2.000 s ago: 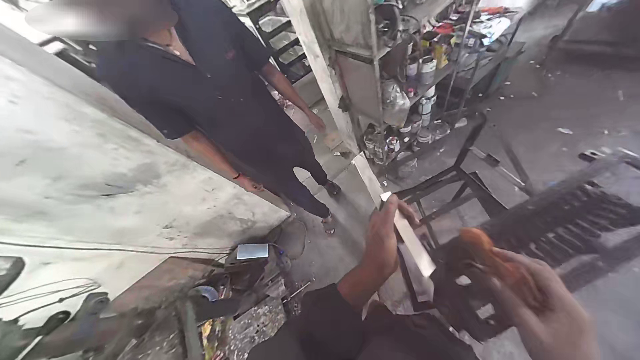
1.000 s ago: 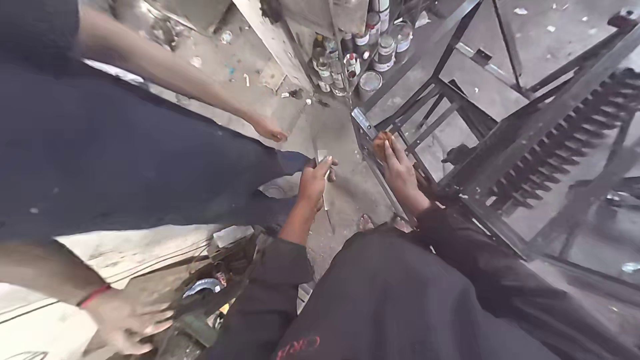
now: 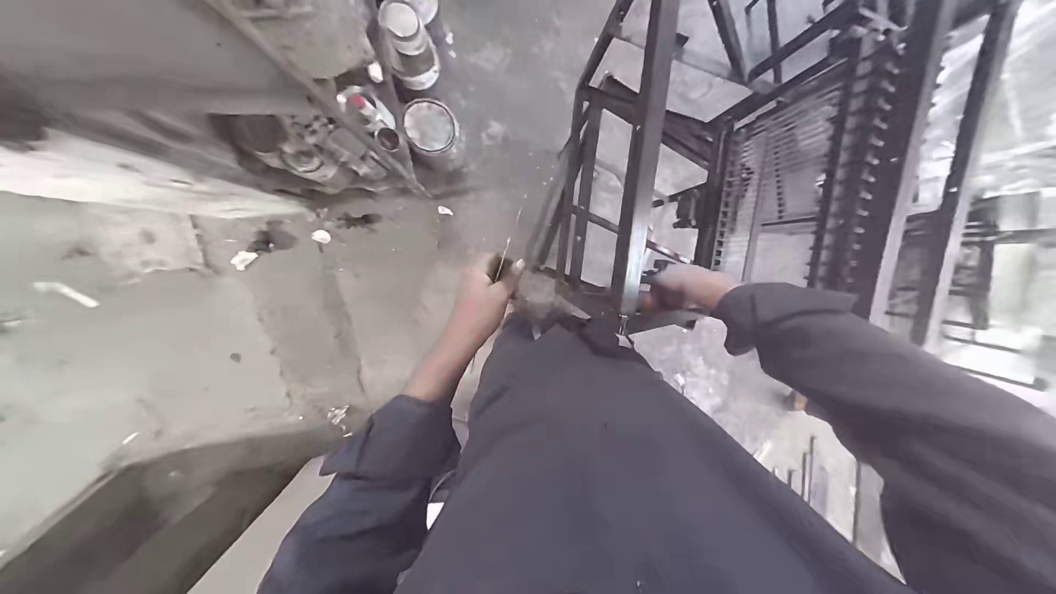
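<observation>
My left hand [image 3: 483, 301] is closed around a thin metal piece [image 3: 505, 252], seen nearly edge-on, in front of my body. To its right, a dark upright bar [image 3: 646, 157] belongs to a welded metal frame [image 3: 586, 198]. My right hand [image 3: 678, 289] is just right of that bar's lower end; its fingers are blurred and partly in shadow against dark metal, so what they hold or touch cannot be told. The frame's lower part lies between and beyond my hands.
Paint cans [image 3: 429, 126] and jars stand by a shelf at the upper left. A rack with a row of short metal teeth [image 3: 866, 165] rises on the right. Small scraps [image 3: 244, 261] lie on the concrete floor [image 3: 289, 330].
The view has swung down and right. The other person seen before is out of view. My right hand, which held an orange-brown thing with a metal blade, is now beside the metal frame.
</observation>
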